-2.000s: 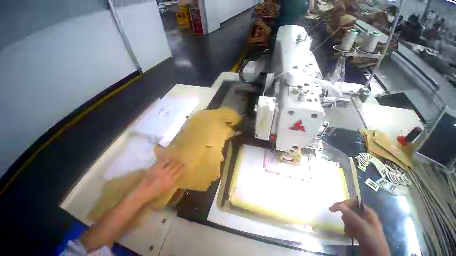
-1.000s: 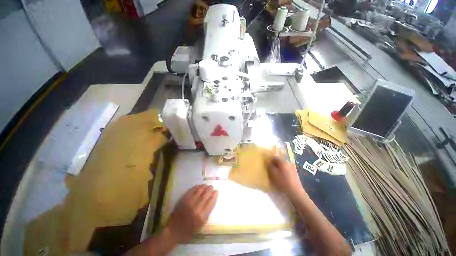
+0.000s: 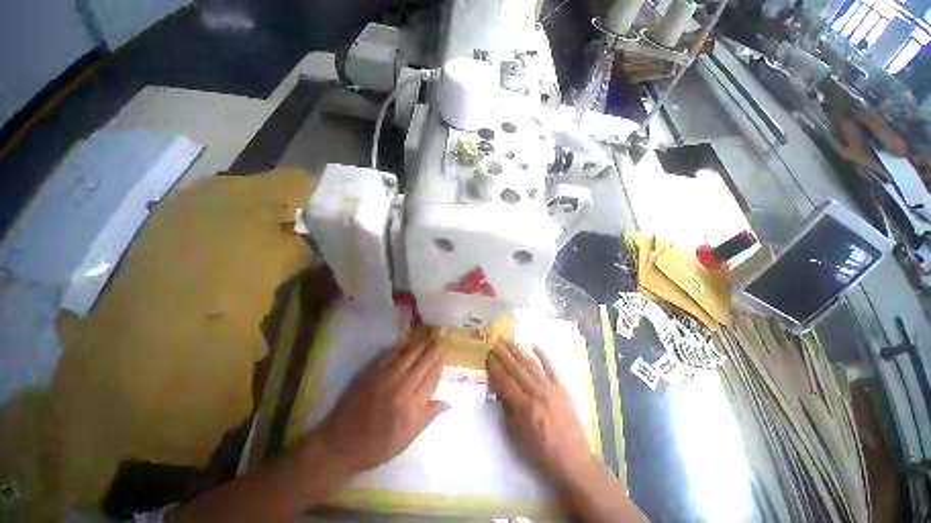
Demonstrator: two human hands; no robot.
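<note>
A small tan panel lies on the white template under the needle area of the white sewing machine. My left hand lies flat with its fingertips at the panel's left edge. My right hand lies flat with its fingertips at the panel's right edge. Both hands press on the panel and partly cover it. The machine head hides the panel's far part. Red outline marks show just below the panel.
A large overlapping tan heap lies at the left beside white sheets. At the right are loose white labels, a small tan stack, a red-and-black item, a tablet-like panel and long brown strips.
The tan panel has moved left under the machine head. My right hand has moved left with it, and my left hand has moved forward to its other edge. The view has shifted closer.
</note>
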